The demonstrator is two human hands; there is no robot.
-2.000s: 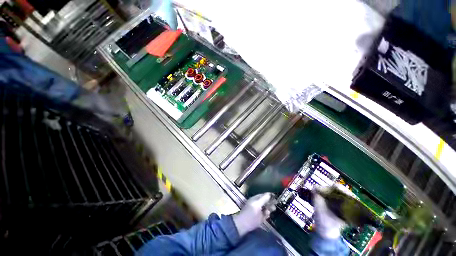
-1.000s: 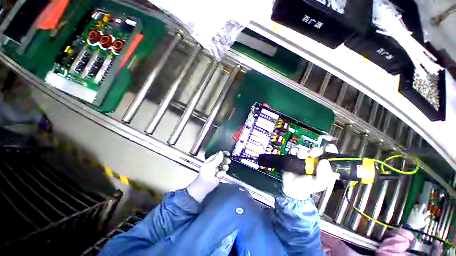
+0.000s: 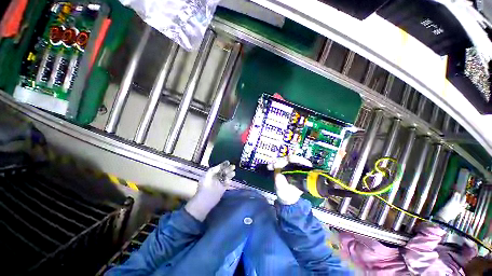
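A circuit board unit (image 3: pixel 307 141) with white component rows, yellow parts and green board lies in its shallow housing on a dark green carrier (image 3: pixel 318 91) in front of me. My right hand (image 3: pixel 287 180), in a white glove, holds the electric screwdriver (image 3: pixel 315 185) at the unit's near edge; its tip is hidden. My left hand (image 3: pixel 213 186), in a white glove, is left of the unit's near corner, over the conveyor edge. Its fingertips are pinched together on something small and dark, too small to name.
Another unit with three red-orange coils (image 3: pixel 69 36) lies on a carrier at the left. Steel rollers (image 3: pixel 154 99) run between the carriers. Clear plastic (image 3: pixel 175 19) hangs from the shelf. Black bins stand at upper right. A pink-sleeved person (image 3: pixel 423 245) works at lower right.
The view has shifted right. My right hand has turned and moved left relative to the unit, bringing the screwdriver to its near edge. The cable has curled differently. My left hand stays left of the unit.
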